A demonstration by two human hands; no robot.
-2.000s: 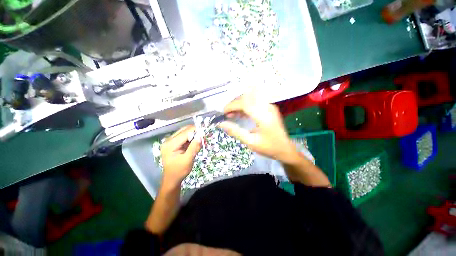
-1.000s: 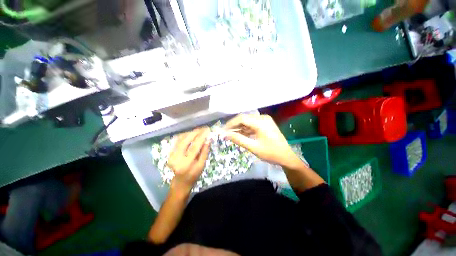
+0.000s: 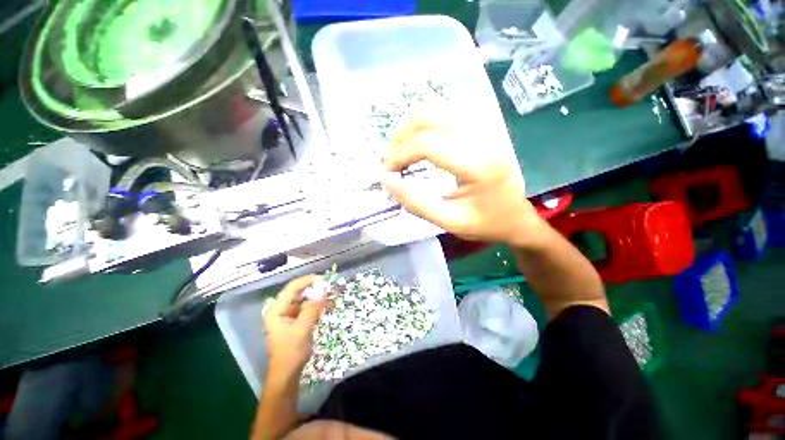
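Observation:
My left hand is over the lap tub and pinches small white parts between thumb and fingers. The tub holds a heap of mixed white and green parts. My right hand is over the near part of the bench tub, its thumb and index fingertips close together beside the metal assembly fixture. Glare there hides whether it holds a small part. White and green parts also lie in the bench tub.
A bowl feeder with green lining stands upper left, a small clear box beside it. A parts box and orange bottle are on the right bench. A plastic bag is beside my lap; a red stool is on the floor.
My right hand has moved up and away from my left hand, from the lap tub to the fixture. My left hand has drawn slightly left and down. The view has shifted, showing more of the bowl.

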